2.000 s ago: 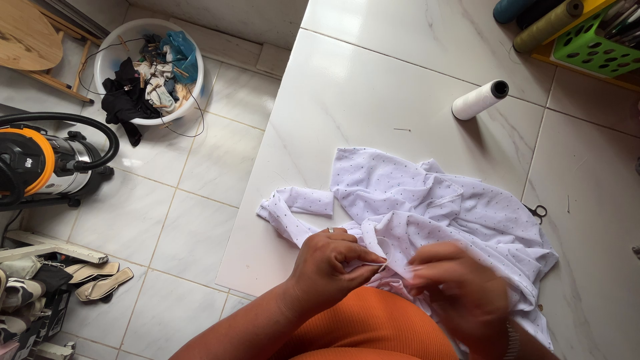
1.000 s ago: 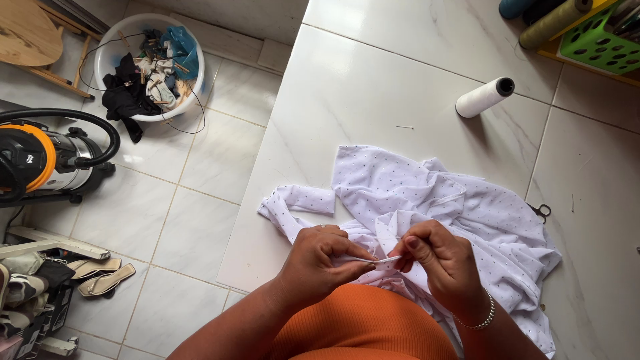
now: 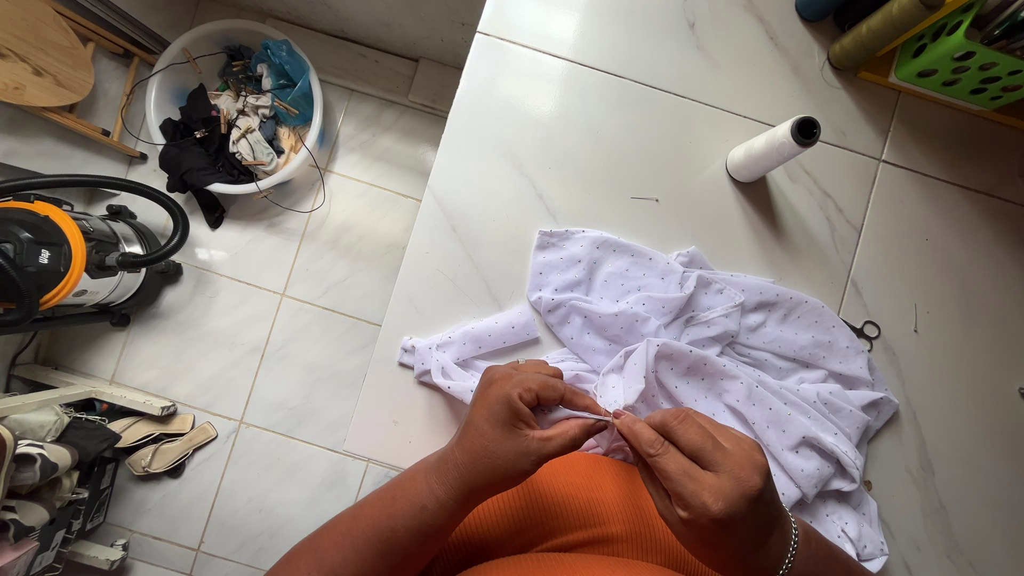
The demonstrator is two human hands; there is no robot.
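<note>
A white fabric with small dark dots (image 3: 768,360) lies bunched on the white tiled table. My left hand (image 3: 520,408) pinches a folded edge of it between thumb and forefinger. My right hand (image 3: 696,472) meets it there, its thumb and forefinger closed at the same edge; whether they hold a needle or only the fabric is too small to tell. A cone of white thread (image 3: 768,152) stands behind the fabric. The black handle of a pair of scissors (image 3: 867,331) shows at the fabric's right edge, the rest hidden. Pins lie on the table, one (image 3: 644,198) behind the fabric, another (image 3: 915,318) at the right.
A green perforated basket (image 3: 956,64) and thread spools (image 3: 880,36) are at the back right. Beyond the table's left edge, on the floor, are a white tub of clothes and clothespins (image 3: 316,104), a vacuum cleaner (image 3: 104,256), sandals (image 3: 172,448) and a wooden stool (image 3: 44,56).
My right hand was blurred and apart from the left two seconds ago; now its fingertips touch the edge held by my left hand. My left hand keeps its pinch.
</note>
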